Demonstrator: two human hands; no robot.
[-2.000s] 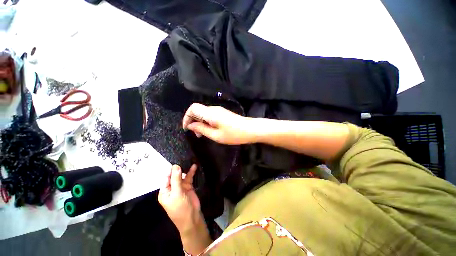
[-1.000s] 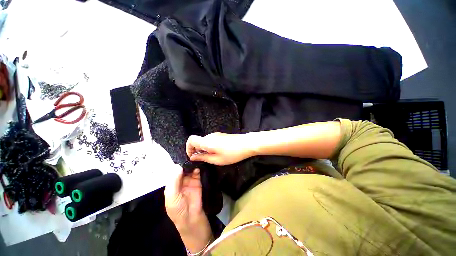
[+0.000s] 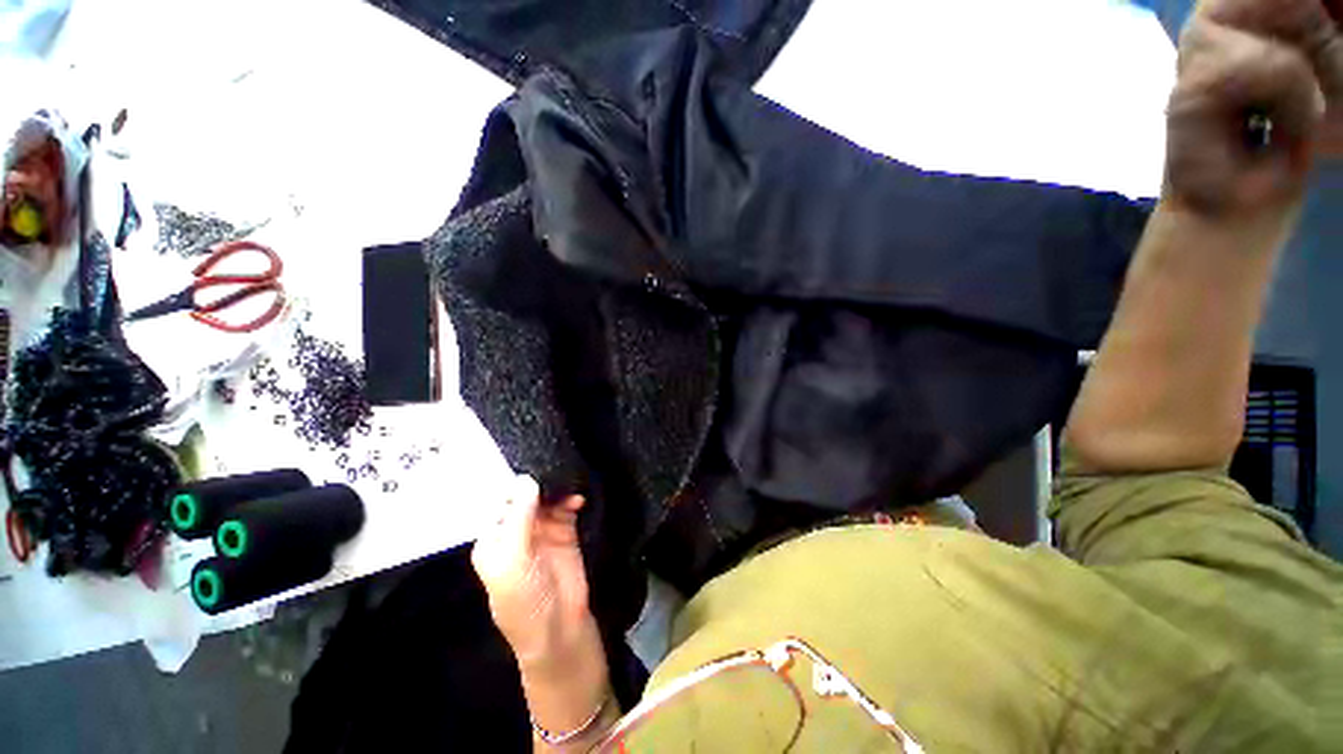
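A black garment (image 3: 913, 251) lies across the table and onto my lap, its long sleeve towards the right. Its speckled dark-grey inner side (image 3: 508, 346) faces up at the left. My left hand (image 3: 538, 575) pinches the garment's edge between thumb and fingers at the lower middle. My right hand (image 3: 1245, 111) is raised far out at the upper right, away from the cloth, cut by the frame edge and blurred. Its fingers are curled, with a small dark, shiny spot on it. No needle or thread can be made out.
At the left lie red-handled scissors (image 3: 236, 287), a pile of tiny black pieces (image 3: 327, 390), a flat black rectangle (image 3: 398, 324), three thread cones (image 3: 295, 533) and a tangled black bundle (image 3: 89, 442). A black crate (image 3: 1278, 435) is at the right.
My right hand has moved from the cloth beside my left hand far up to the right. My left hand has stayed at the garment's edge. The view has shifted slightly.
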